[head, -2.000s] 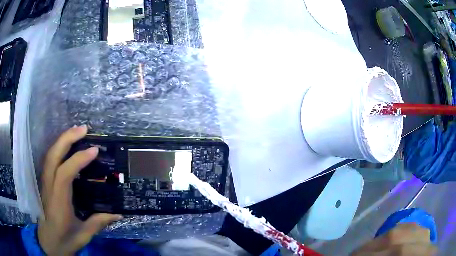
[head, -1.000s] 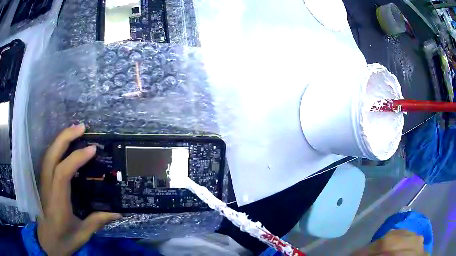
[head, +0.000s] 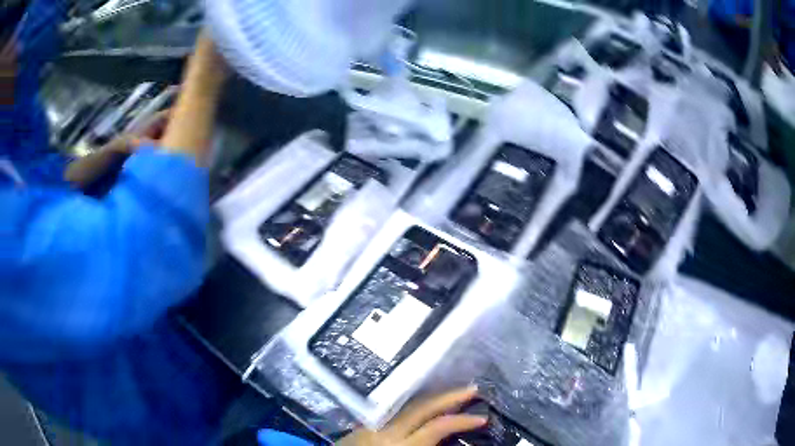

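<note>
My left hand is at the bottom edge, partly cut off, its fingers on the end of a black phone half-assembly that is mostly out of the picture. My right hand and the brush are not in view. Another phone half-assembly lies in a white foam sleeve just beyond my left hand, its shield can looking white. One more lies on bubble wrap to the right, with a pale shield can. The picture is blurred.
Several more phone half-assemblies in sleeves lie farther back and right. A white desk fan stands at the top. A person in a blue smock reaches in at left. White paper lies at right.
The view has swung left and up, so the paste tub, brush and right hand are out of the picture. The fan and another person now show. My left hand appears at the bottom middle.
</note>
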